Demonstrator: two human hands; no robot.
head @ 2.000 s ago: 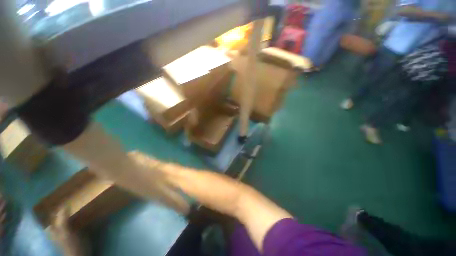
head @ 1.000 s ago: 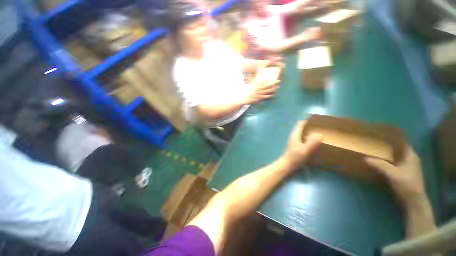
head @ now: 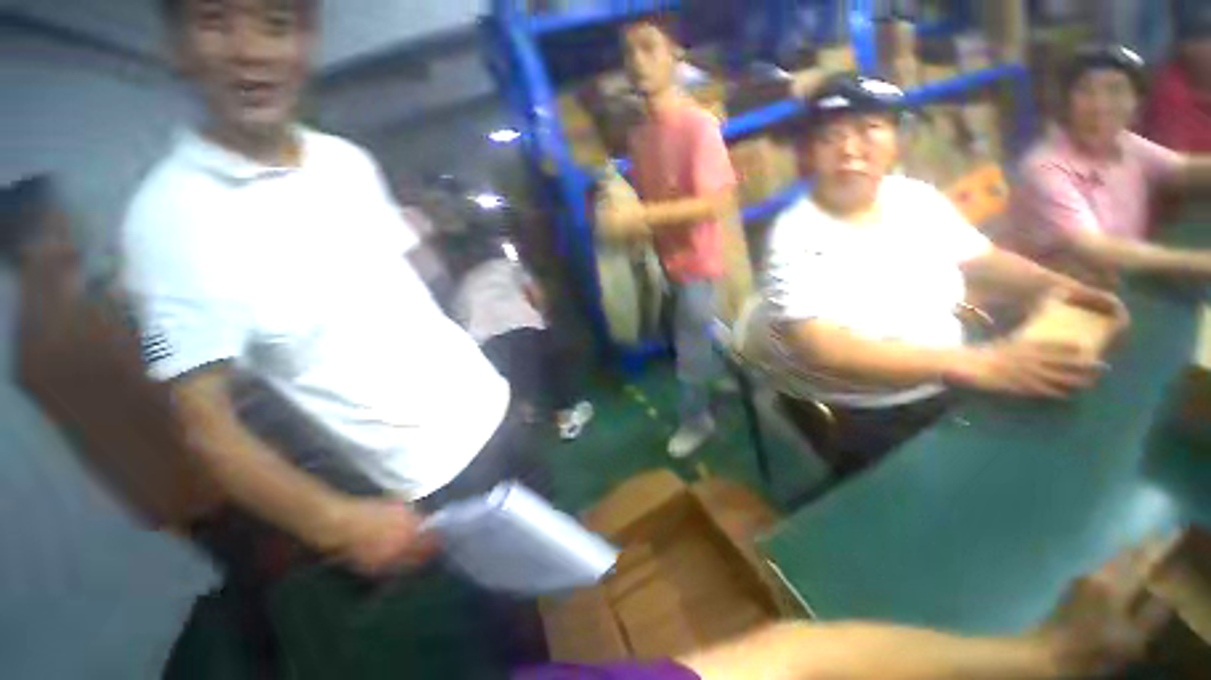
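Observation:
An open brown carton (head: 1186, 600) is cut off by the right edge of the head view, low on the green-topped bench. My left hand (head: 1113, 608) is at the carton's left end, blurred, with its fingers on the cardboard. My bare forearm and purple sleeve run along the bottom edge. My right hand is out of the picture, and most of the carton is hidden beyond the edge.
A large open shipping carton (head: 677, 585) stands left of the green bench (head: 930, 531). A standing person at left holds white paper sheets (head: 521, 538). Seated people line the bench; one holds a small box (head: 1066, 330). Another person stands by blue racks.
The view has swung left, so my left hand and the carton now lie at the lower right edge. My right hand has left the picture. The standing person with papers has come into view.

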